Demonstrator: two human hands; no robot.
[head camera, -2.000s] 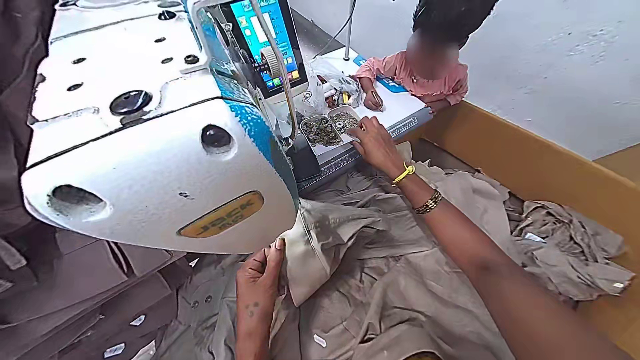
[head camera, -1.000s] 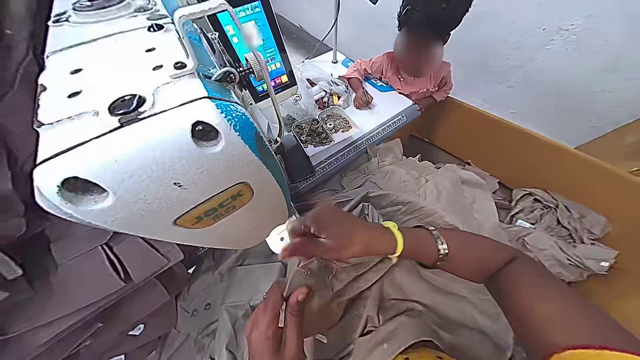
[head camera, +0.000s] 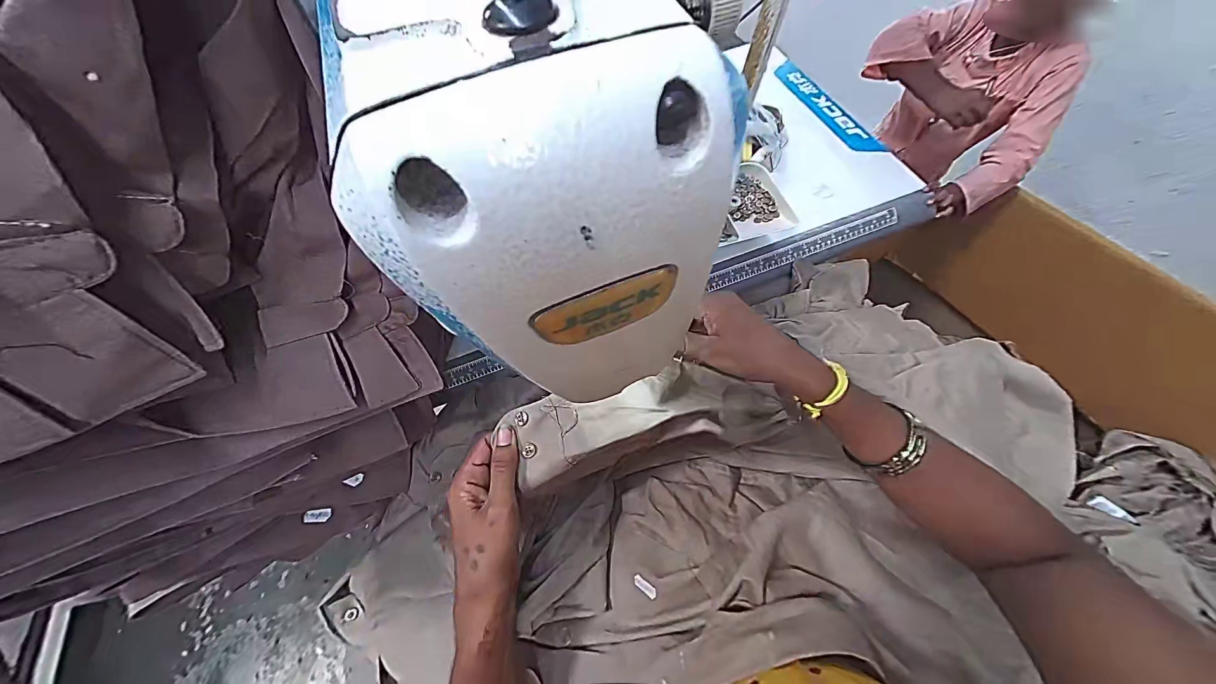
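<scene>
The white head of a Jack sewing machine (head camera: 532, 209) fills the upper middle and hides its needle area. My left hand (head camera: 489, 475) pinches the edge of a beige garment's cuff (head camera: 579, 432), thumb on top beside two small buttons (head camera: 525, 434). At the right of the machine head, my right hand (head camera: 736, 342) is on the same garment; its fingertips are partly hidden, so its grip cannot be told. Loose thread lies on the cuff. The rest of the beige garment (head camera: 760, 532) spreads over my lap.
Brown garment pieces (head camera: 190, 380) are stacked at the left. Trays of buttons (head camera: 755, 201) stand on the white machine table (head camera: 807, 142). A person in a pink top (head camera: 1007, 114) leans at its far corner. A brown board (head camera: 1073, 304) borders the garment pile at the right.
My hands were close together at the cloth a second ago; now they are apart, the right one beside the machine head. The view has turned and moved nearer the machine.
</scene>
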